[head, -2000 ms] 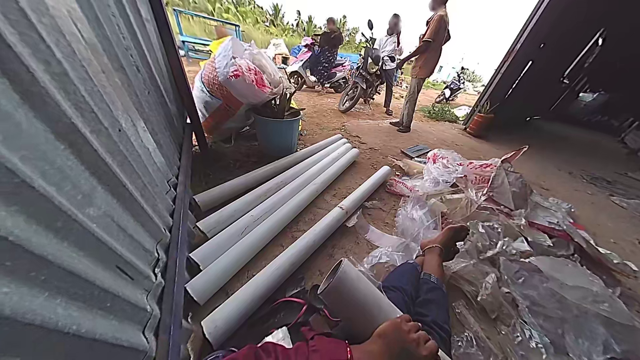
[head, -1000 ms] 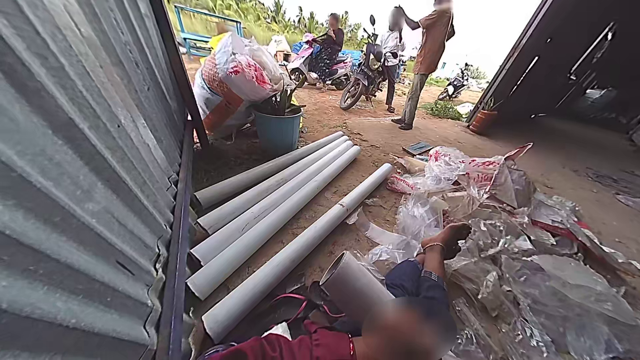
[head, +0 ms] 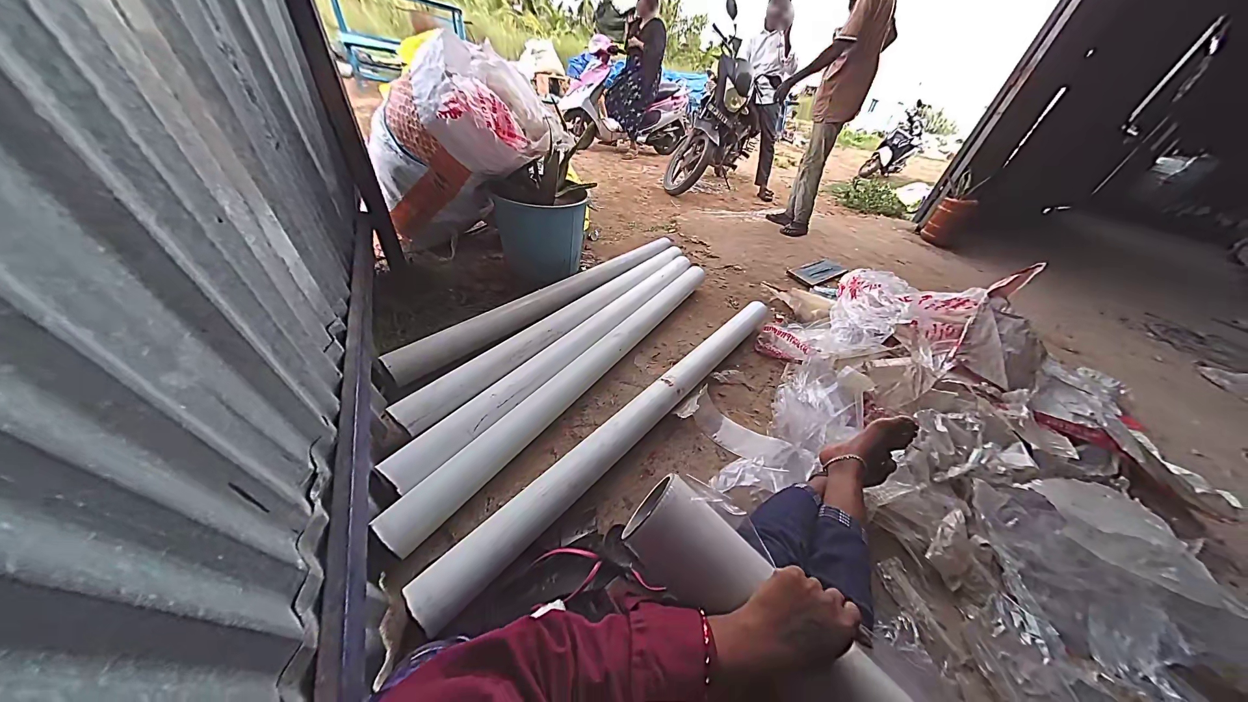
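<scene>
My left hand (head: 790, 629), in a maroon sleeve with a beaded bracelet, lies over a wide pale tube (head: 697, 546) near the bottom of the view. Its fingers are curled into a fist and appear to pinch clear plastic film (head: 751, 526) stretched along the tube's upper side. The tube rests beside my legs in dark blue trousers (head: 809, 531), and its lower end is partly hidden by the hand. My right hand is out of view. Several long white tubes (head: 585, 458) lie side by side on the ground to the left.
A corrugated metal sheet (head: 166, 341) stands at left. Crumpled plastic film and bags (head: 1063, 526) cover the ground at right. Behind the tubes are a blue bucket (head: 541, 234) and stuffed sacks (head: 458, 127). Farther back are motorbikes (head: 717, 117) and several people, one in an orange-brown shirt (head: 853, 58).
The standing person in the orange-brown shirt has lowered an arm that was raised a second ago. Clear film now shows along the wide tube near my left hand.
</scene>
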